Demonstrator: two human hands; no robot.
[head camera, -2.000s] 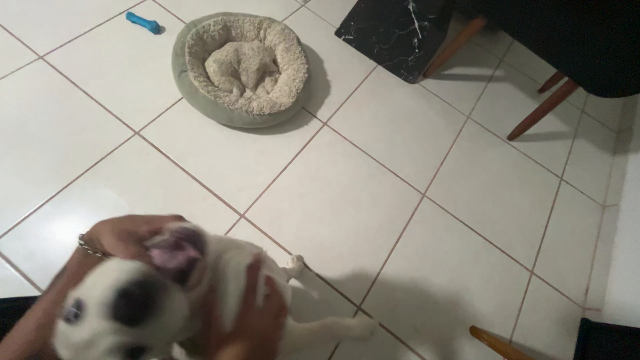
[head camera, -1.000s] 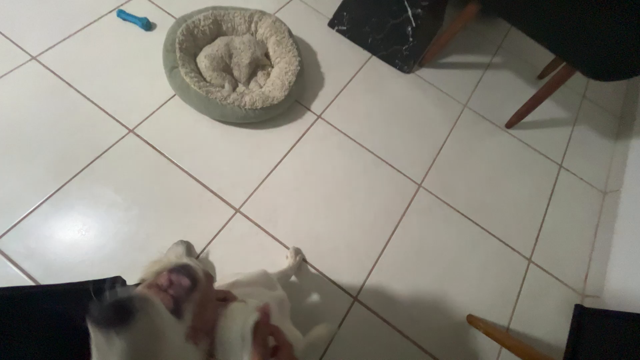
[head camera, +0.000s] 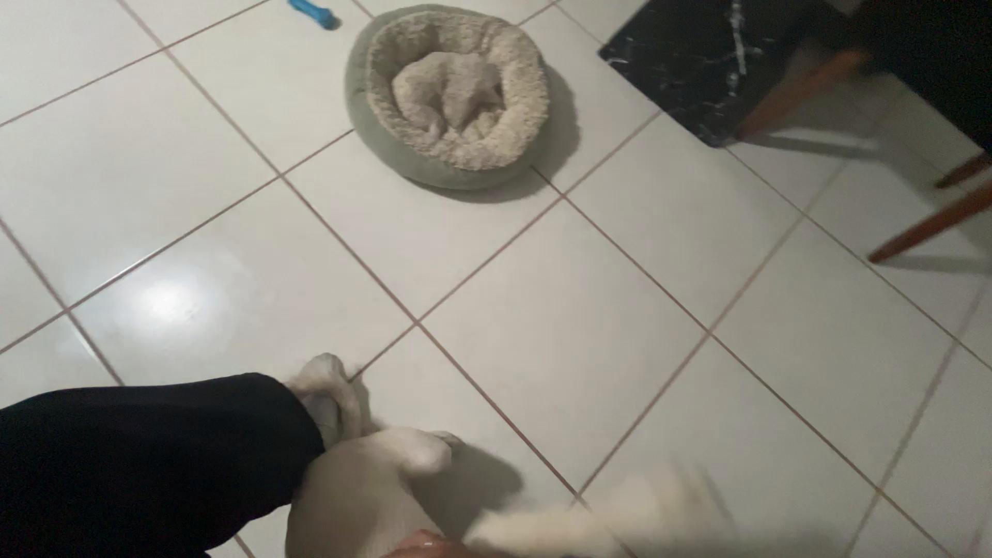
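Observation:
The pale dog (head camera: 356, 496) is at the bottom edge, beside a black-trousered leg (head camera: 155, 457); its head is out of view. One of its legs (head camera: 418, 449) points toward the right over the tiles, and a blurred pale limb or tail (head camera: 597, 527) stretches further right. A small part of a hand, seemingly my right hand (head camera: 430, 545), shows against the dog's body at the bottom edge. Most of that hand is cut off, so its grip cannot be told. My left hand is out of the picture.
A round green pet bed (head camera: 387, 147) with fleecy lining lies on the tiled floor. Left of it is a blue toy (head camera: 314, 13). A black marbled slab or box (head camera: 682, 70) and dark furniture with wooden legs (head camera: 930, 225) stand at the upper right.
The dog's head and open mouth, seen between my hands before, have gone out of view. My left hand has left the picture. More of the black-trousered leg shows.

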